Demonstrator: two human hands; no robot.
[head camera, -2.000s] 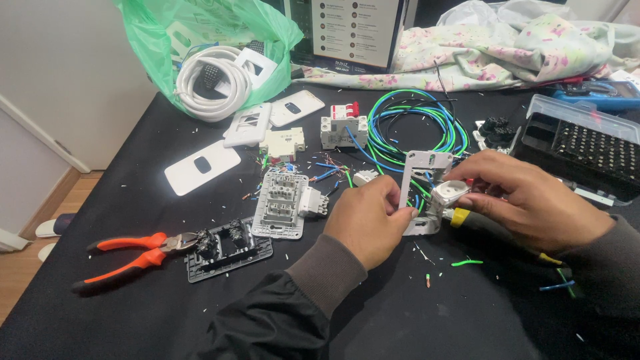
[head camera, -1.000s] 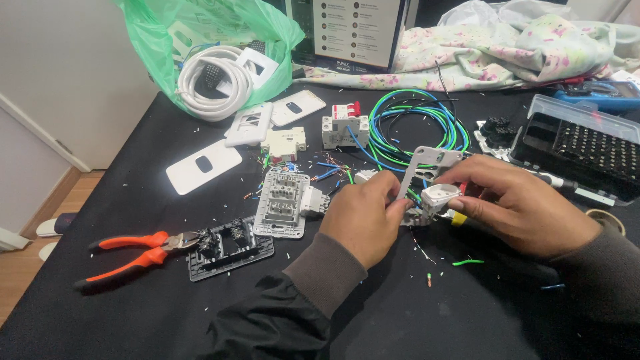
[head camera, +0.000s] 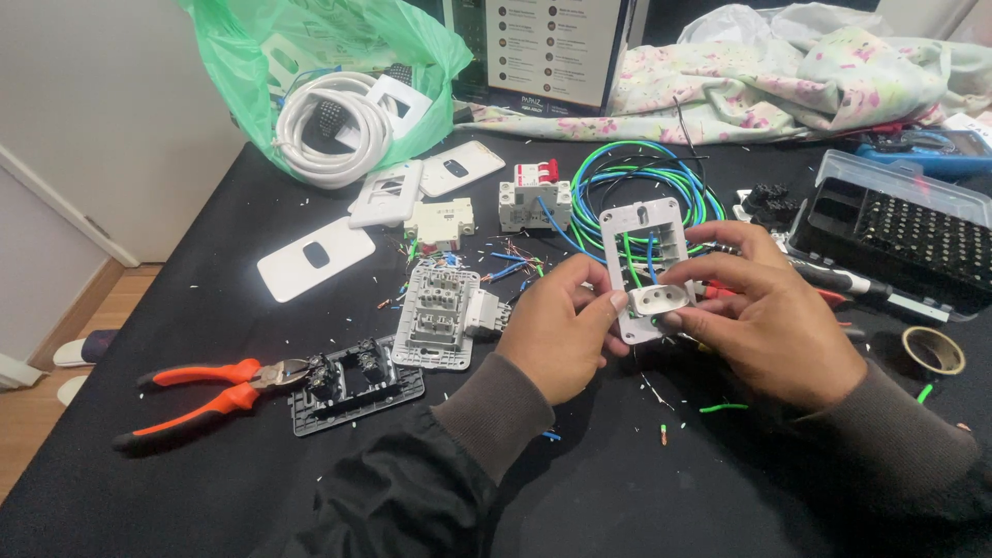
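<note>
My left hand grips the lower left edge of a white plastic mounting frame, which stands upright with its front towards me. My right hand pinches a white socket module at the lower part of the frame opening. Green and blue wires show through the opening above the module. Behind the frame lies a coil of green, blue and black wire. Left of my hands is another frame with modules, face down. Whether the socket module is seated in the frame cannot be told.
Orange-handled pliers touch a black module frame at left. Circuit breakers, white cover plates and a green bag lie farther back. A screw-bit case, screwdriver and tape roll are at right.
The mounting frame, tilted in the earlier frames, now faces me more squarely. The socket module, held beside it before, is now at its opening, with the right hand moved closer.
</note>
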